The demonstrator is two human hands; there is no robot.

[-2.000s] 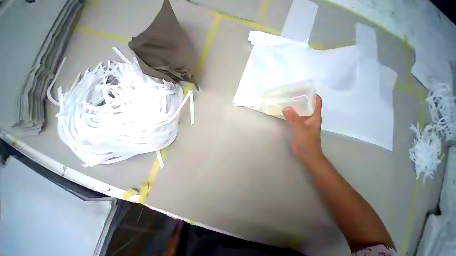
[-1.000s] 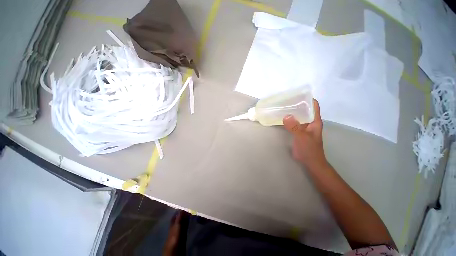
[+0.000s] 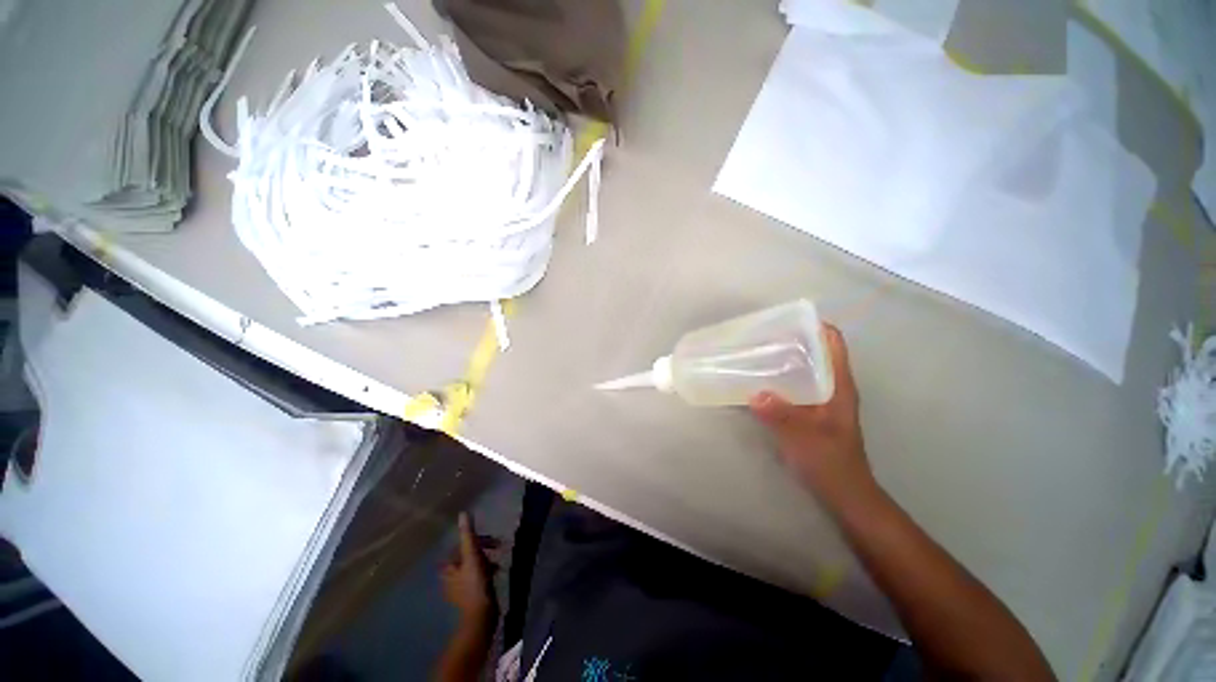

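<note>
My right hand (image 3: 820, 420) holds the glue bottle (image 3: 747, 357) by its base, lying sideways with its thin nozzle pointing left, over the bare grey-beige sheeting. The white body panel (image 3: 934, 187) lies flat beyond the bottle, apart from it, its upper part cut off by the picture's edge. My left hand (image 3: 467, 570) hangs low beside my body, below the table edge, small in view. It shows nothing in it, with one finger extended.
A big bundle of long white strips (image 3: 400, 200) lies left of centre, with a brown-grey fabric scrap (image 3: 547, 47) beside it. Stacked grey panels (image 3: 154, 133) are far left. White panels (image 3: 187, 466) lie below the table edge (image 3: 294, 356). Short white strips (image 3: 1187, 406) are far right.
My right hand has brought the bottle off the white panel, nearer the table's front edge. My left hand now shows more fully. The view has shifted, showing more of the lower left.
</note>
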